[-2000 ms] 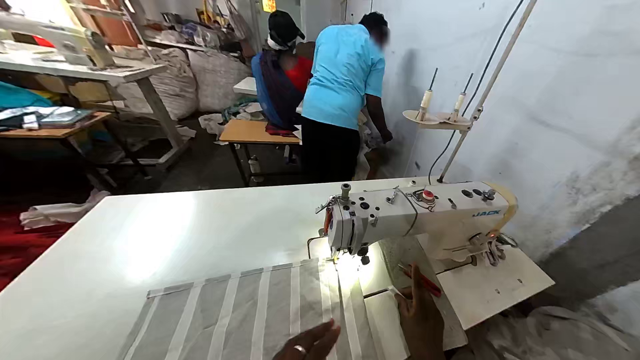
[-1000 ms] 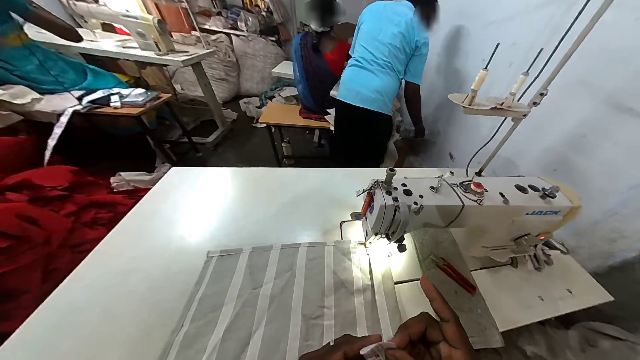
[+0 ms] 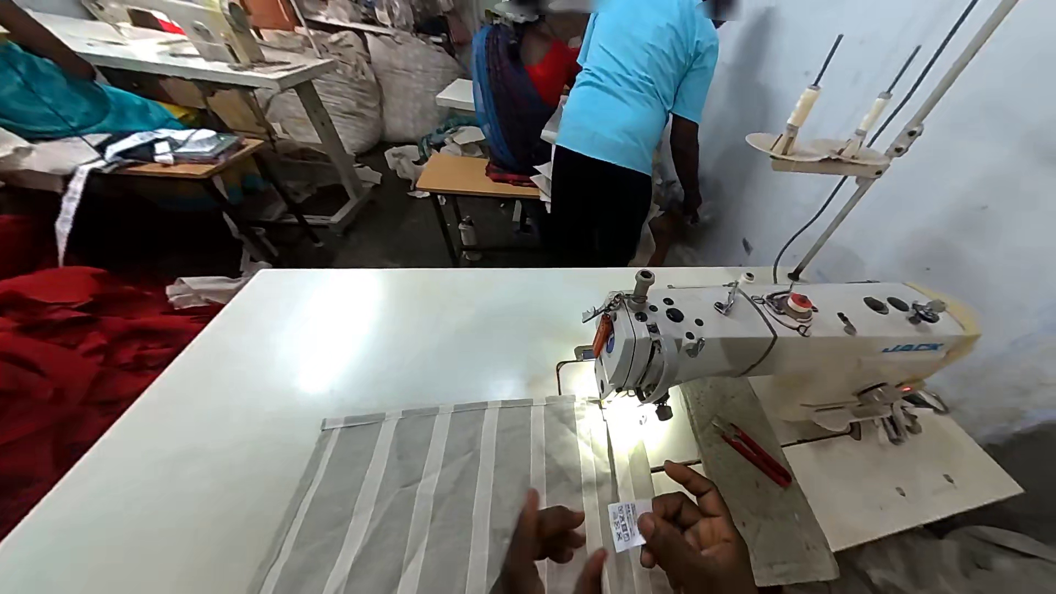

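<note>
Grey fabric with white stripes [image 3: 412,495] lies on the white sewing table, its right edge running under the lit needle area of a white Jack sewing machine [image 3: 792,338]. My right hand [image 3: 697,536] pinches a small white printed label [image 3: 629,525] between thumb and finger, above the fabric's right edge. Just left of it, my left hand [image 3: 549,544] hovers over the stripes with fingers apart, holding nothing. Red-handled thread snips [image 3: 752,452] rest on a grey board [image 3: 763,511] right of the needle.
A thread stand [image 3: 858,157] rises behind the machine by the wall. Red cloth [image 3: 74,363] is heaped at the left. Beyond the table are a person in a blue shirt [image 3: 635,82], a wooden stool [image 3: 470,175] and another sewing table [image 3: 198,62] with a person beside it.
The snips were in my right hand two seconds ago and now lie on the board. The label has come into my fingers. My left hand has parted from it since one second ago.
</note>
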